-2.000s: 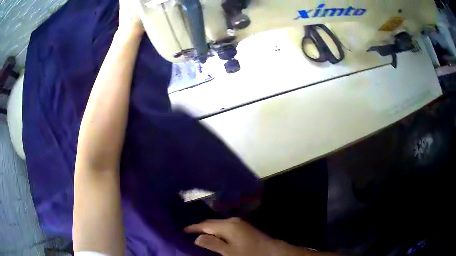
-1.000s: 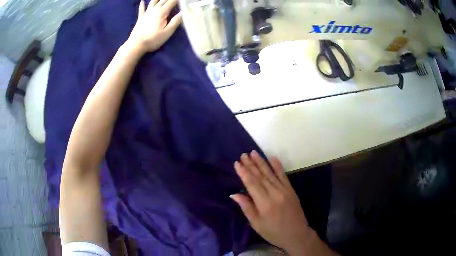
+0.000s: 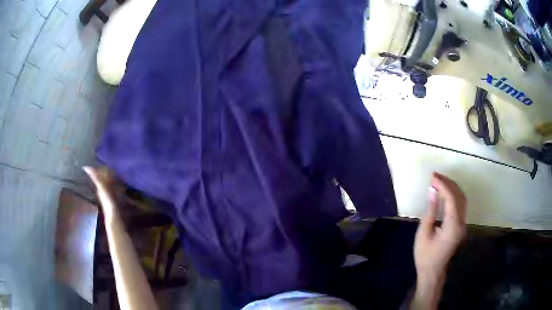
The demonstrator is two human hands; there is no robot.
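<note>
A large dark purple-navy garment [image 3: 242, 139] lies over the left part of the sewing table and hangs down onto my lap. My left hand [image 3: 101, 184] is at the garment's lower left edge, seen edge-on; whether its fingers grip any cloth does not show. My right hand [image 3: 443, 221] is over the table's front edge, right of the garment, with thumb and fingers apart and nothing in it. The cream sewing machine [image 3: 469, 66] with blue "ximto" lettering stands at the upper right, its needle area just right of the cloth.
Black-handled scissors [image 3: 483, 121] lie on the machine bed. A cream cushioned seat [image 3: 124, 45] with a dark wooden frame is at the upper left. A brown wooden surface [image 3: 77, 245] is at the lower left, beside the grey brick-pattern surface [image 3: 36, 121].
The view has turned left. My left hand has moved from the cloth's far part to its lower left edge. My right hand has come off the cloth to the right. The garment is more bunched.
</note>
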